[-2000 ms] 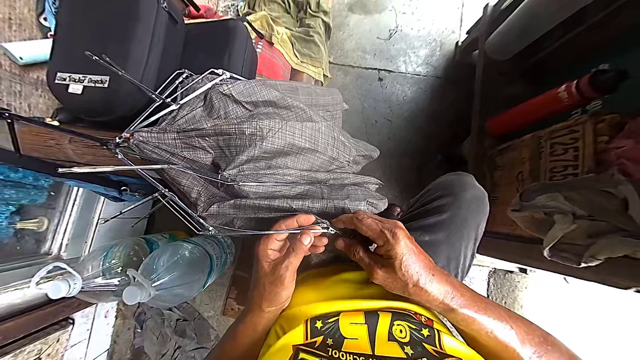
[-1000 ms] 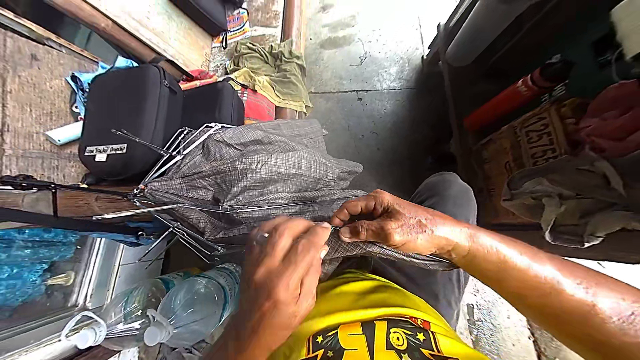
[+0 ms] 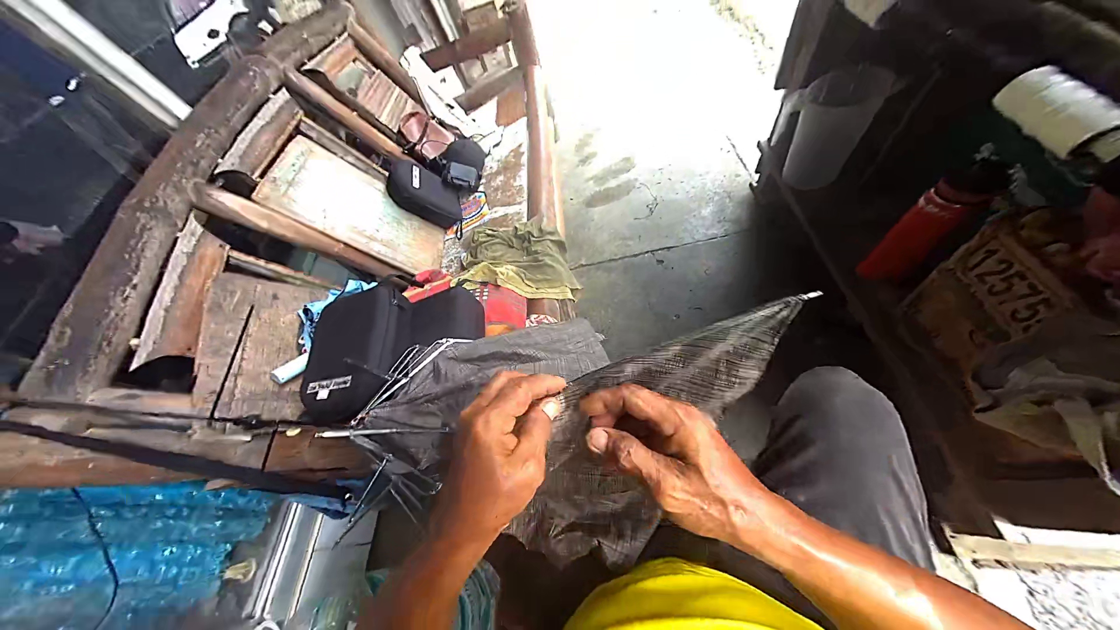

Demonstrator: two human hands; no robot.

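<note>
A dark grey checked umbrella canopy point(image 3: 700, 372) lies across my lap, one corner stretched out to the right and ending in a pale tip. Thin metal umbrella ribs point(image 3: 385, 472) fan out at its left end. My left hand point(image 3: 503, 446) pinches the cloth's edge between thumb and fingers near the middle. Close beside it on the right, my right hand point(image 3: 656, 446) has thumb and forefinger curled at the cloth; whether it grips anything is unclear. Some of the canopy is hidden behind both hands.
Black zip cases point(image 3: 350, 350) and an olive cloth point(image 3: 521, 254) rest on a wooden bench point(image 3: 262, 350) at the left. Blue plastic-wrapped goods point(image 3: 131, 551) are at lower left. On the right, a dark shelf point(image 3: 831, 254) holds a red bottle point(image 3: 927, 219) and a cloth point(image 3: 1050, 385).
The view has shifted to show more of the bench. A canopy corner now extends to the right, past my hands. My hands are slightly apart, whereas they were close together at the cloth's edge.
</note>
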